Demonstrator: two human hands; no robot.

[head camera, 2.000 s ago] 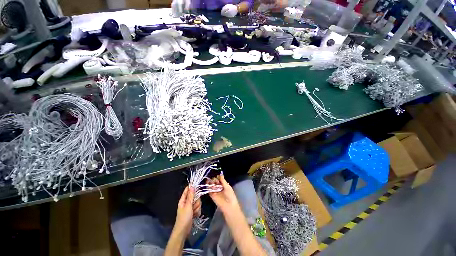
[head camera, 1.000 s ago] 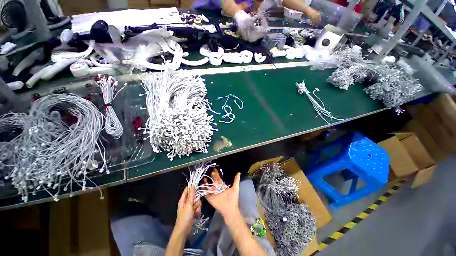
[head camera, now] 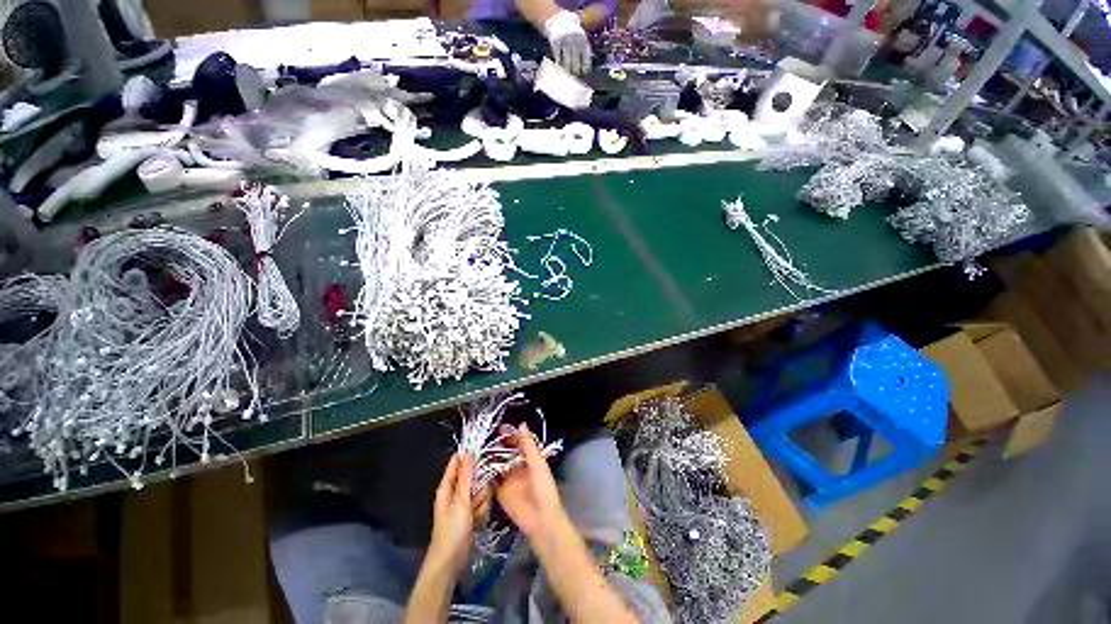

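A fanned bunch of thin white wire leads [head camera: 484, 429] is held over the lap, below the bench edge. My left hand [head camera: 454, 502] is closed around the bunch, with lead ends spreading above and a few hanging below. My right hand [head camera: 529, 484] is against the right side of the bunch, its fingers closed on some leads. A large white wire bundle [head camera: 436, 280] lies on the green bench in front. A few loose single leads [head camera: 558, 265] lie just right of it. A small tied bundle [head camera: 765, 250] lies further right.
Coiled long leads [head camera: 146, 329] and a folded tied hank [head camera: 271, 262] lie at left. A carton of leads [head camera: 786, 512] stands beside my lap, a blue stool [head camera: 895, 396] right of it. More grey-white leads [head camera: 956, 207] lie at the bench's right end. A gloved hand [head camera: 568, 43] is opposite.
My right hand's fingers, spread open one second ago, have closed in on the leads. My left hand has hardly moved. Across the bench, plastic parts have shifted left and the coworker's gloved hand has moved.
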